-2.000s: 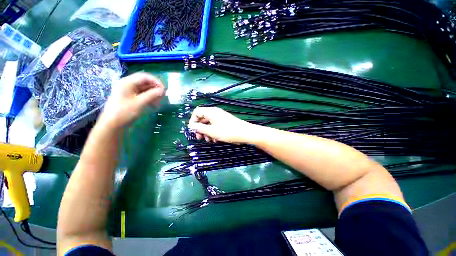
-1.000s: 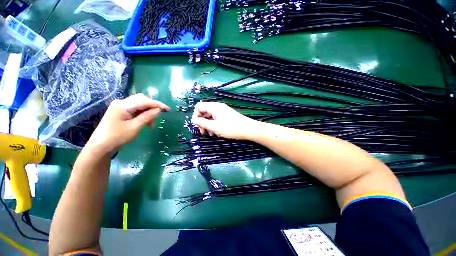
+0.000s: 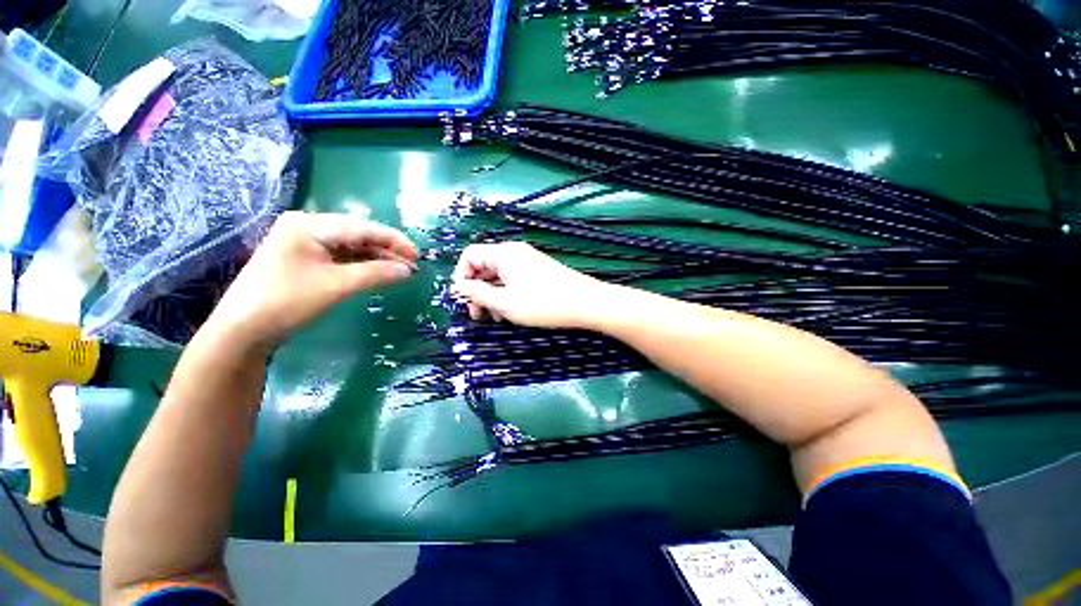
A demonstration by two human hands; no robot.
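Long black cables [image 3: 711, 166] lie side by side, their pale-tipped wire ends [image 3: 460, 211] pointing left. My left hand [image 3: 314, 272] is bare, thumb and fingers pinched on a small dark piece, likely a black sleeve, just left of the wire ends. My right hand [image 3: 516, 284] is bare, its fingers closed on a cable end among the other ends. Its fingers hide most of that end. A small gap separates the two hands, and thin wire tips show between them. A separate thinner cable group [image 3: 616, 440] lies nearer to me.
A blue bin [image 3: 391, 109] of loose black sleeves stands at the far edge. A clear bag [image 3: 190, 178] of black pieces lies at left, above a yellow heat gun [image 3: 42, 403]. Another thick cable bundle [image 3: 818, 42] lies at the far right. The green table's near edge curves past my body.
My left hand was raised and blurred farther up, then came down and right towards the wire ends, fingertips now closer to my right hand. My right hand has stayed nearly in place.
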